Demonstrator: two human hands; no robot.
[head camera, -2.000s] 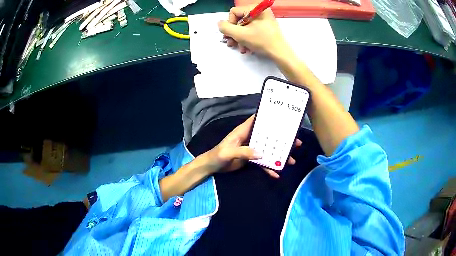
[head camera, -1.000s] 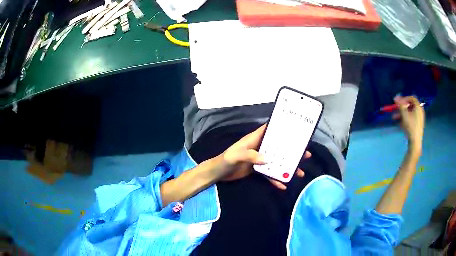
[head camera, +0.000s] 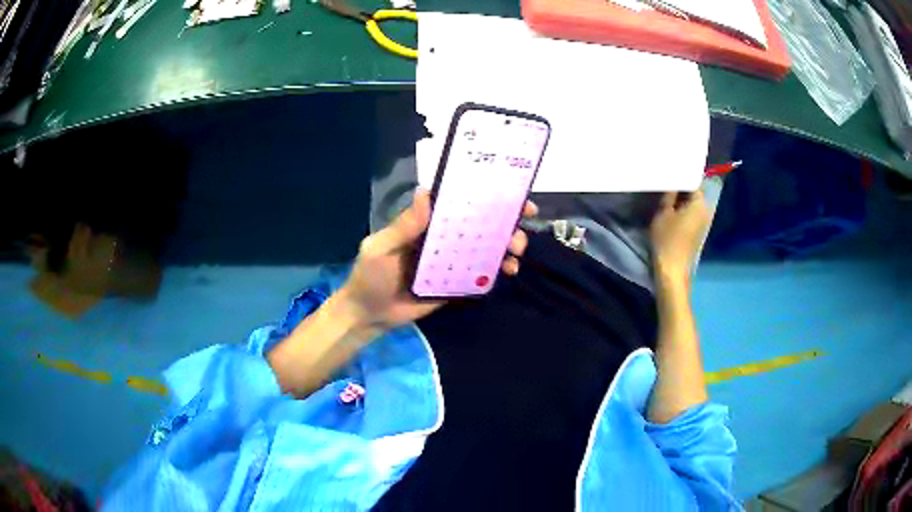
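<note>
My left hand holds a smartphone upright, its screen facing me with figures at the top and a red dot at the bottom. A large white paper sheet lies on the green bench and overhangs its edge toward my lap; the phone covers part of its lower left. My right hand is at the sheet's lower right corner, small and partly blurred. A red pen sticks out beside its fingers to the right.
Yellow-handled pliers lie left of the sheet on the green bench. A red-orange tray with a notebook on it is at the back. Clear plastic bags lie at the right. Cardboard boxes stand on the floor at left.
My right hand with the pen has come from the far right to the sheet's lower right corner. My left hand has moved the phone left and up. The view has shifted.
</note>
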